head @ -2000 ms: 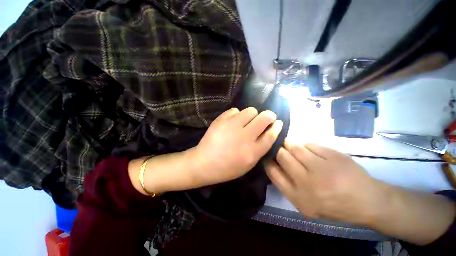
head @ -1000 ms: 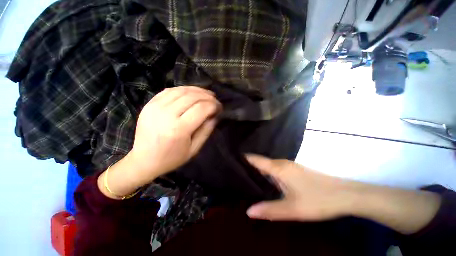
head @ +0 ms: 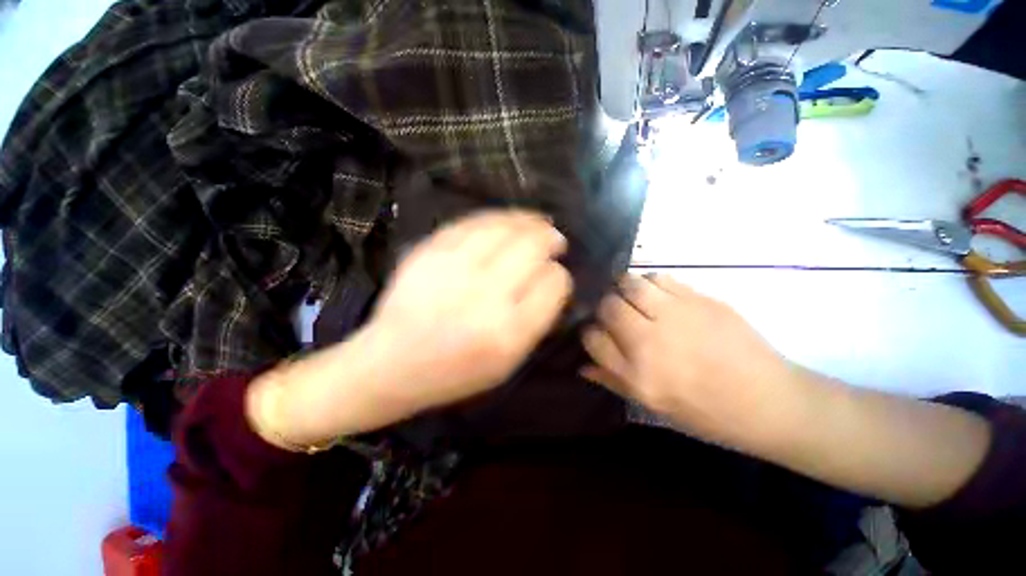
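The plaid shell fabric [head: 450,84] lies in a heap at the left and runs up to the sewing machine's needle area [head: 647,124], which is in lamp glare. Dark lining [head: 529,399] spreads below it, in front of me. My left hand [head: 478,304] is blurred, with fingers curled on the dark cloth. My right hand [head: 675,349] pinches the right edge of the dark cloth at its fingertips. The two hands are close together but apart. The exact grip under the fingers is hidden.
Scissors [head: 945,235] with red and orange-yellow handles lie at the right. A grey-blue cylinder [head: 762,118] stands beside the needle area. A yellow-green and blue tool [head: 838,104] lies behind it. A blue bin [head: 149,473] and a red object [head: 133,551] are at the lower left.
The right hand has closed from a spread pose and moved up to the cloth edge. The left hand has moved right. The view has shifted, showing the scissors fully.
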